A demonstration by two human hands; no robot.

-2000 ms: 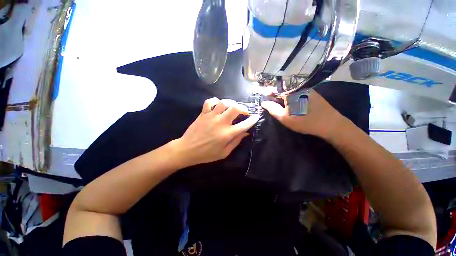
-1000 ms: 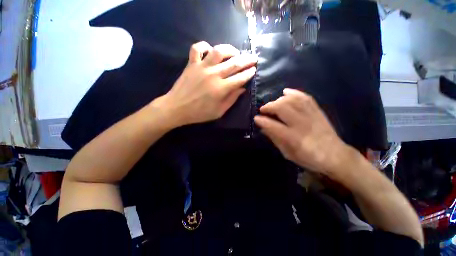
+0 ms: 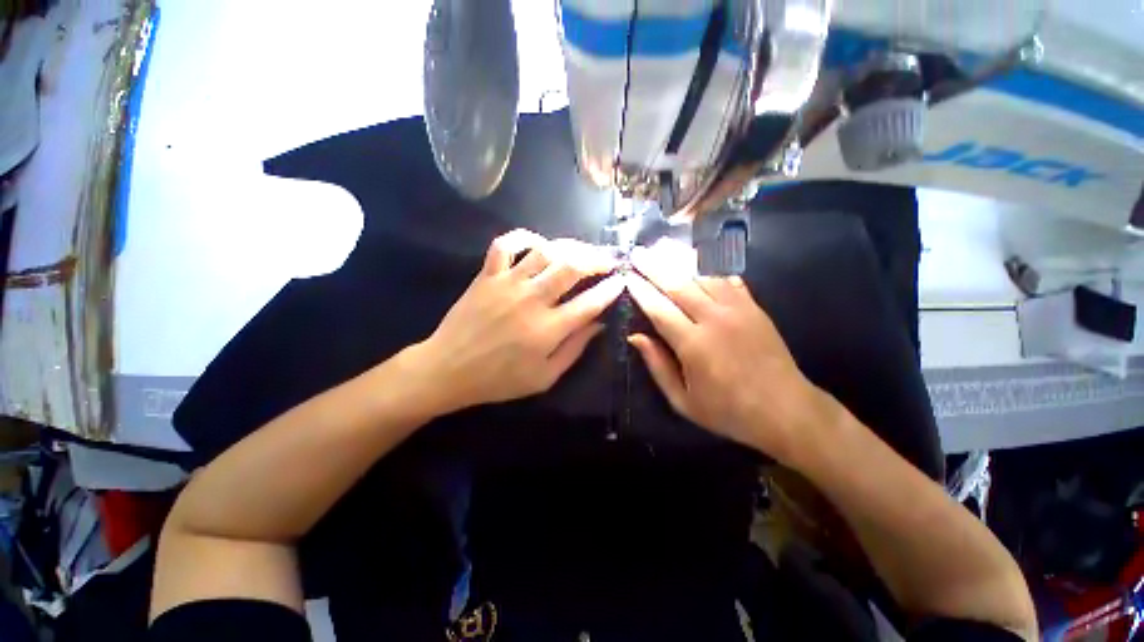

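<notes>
A large black garment panel [image 3: 301, 339] lies flat under the machine, its rounded cutout at the left. A narrow dark zipper-like strip [image 3: 619, 376] runs from the needle area toward me. My left hand [image 3: 533, 314] presses on the cloth left of the strip, fingertips beside the presser foot [image 3: 624, 232]. My right hand [image 3: 709, 339] lies on the cloth just right of the strip, its fingertips close to the left ones. Glare hides the needle and what the fingertips pinch. The white sewing machine head [image 3: 665, 88] stands above.
A translucent grey oval guard [image 3: 472, 100] hangs left of the head. A ribbed grey knob [image 3: 723, 247] is just right of the foot. A small box with a black top [image 3: 1086, 329] sits at the right. The table's near edge bears a ruler scale [image 3: 1004, 383].
Since one second ago, my right hand has moved up the strip to beside the foot, and the camera view has shifted. The panel's right part, folded over two seconds ago, now lies spread to the right.
</notes>
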